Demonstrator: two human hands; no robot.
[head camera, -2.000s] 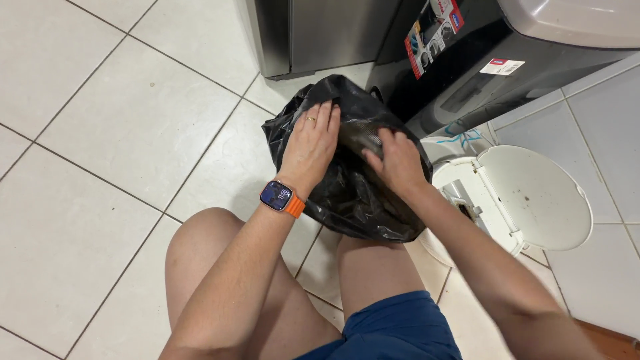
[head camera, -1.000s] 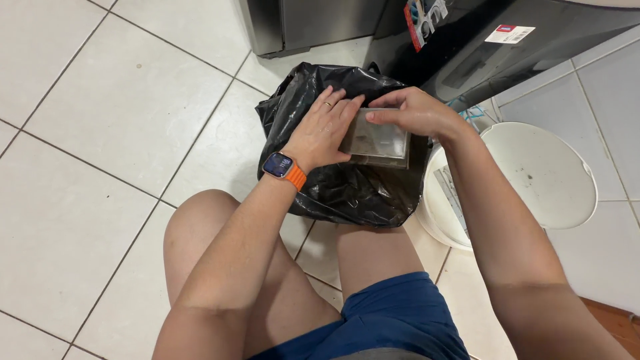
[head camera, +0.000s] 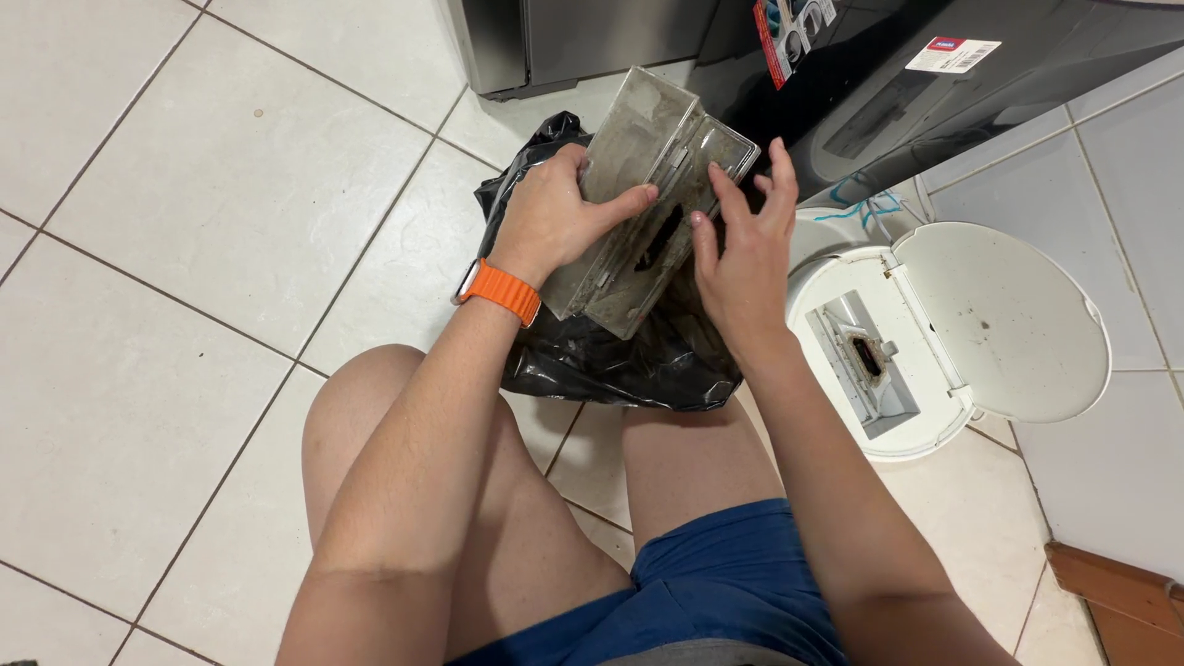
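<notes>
My left hand grips a dusty clear plastic dust bin, its lid swung apart from its body, above a black plastic bag. Dark debris shows around a hole in the bin. The fingertips of my right hand touch or nearly touch the bin's right part; its fingers are spread. A round white robot vacuum lies to the right with its lid raised and its grey inner compartment showing. The bag's mouth is largely hidden beneath the bin and my hands.
A dark glossy appliance bearing labels stands at the upper right, beside a grey metal appliance. Blue and white cords lie behind the vacuum. The floor has white tiles; a brown wooden edge is at the lower right.
My hands were at the bag's mouth, then held the closed-looking bin over it. Now the bin is unfolded and raised in my left hand, while my right hand has loosened its fingers.
</notes>
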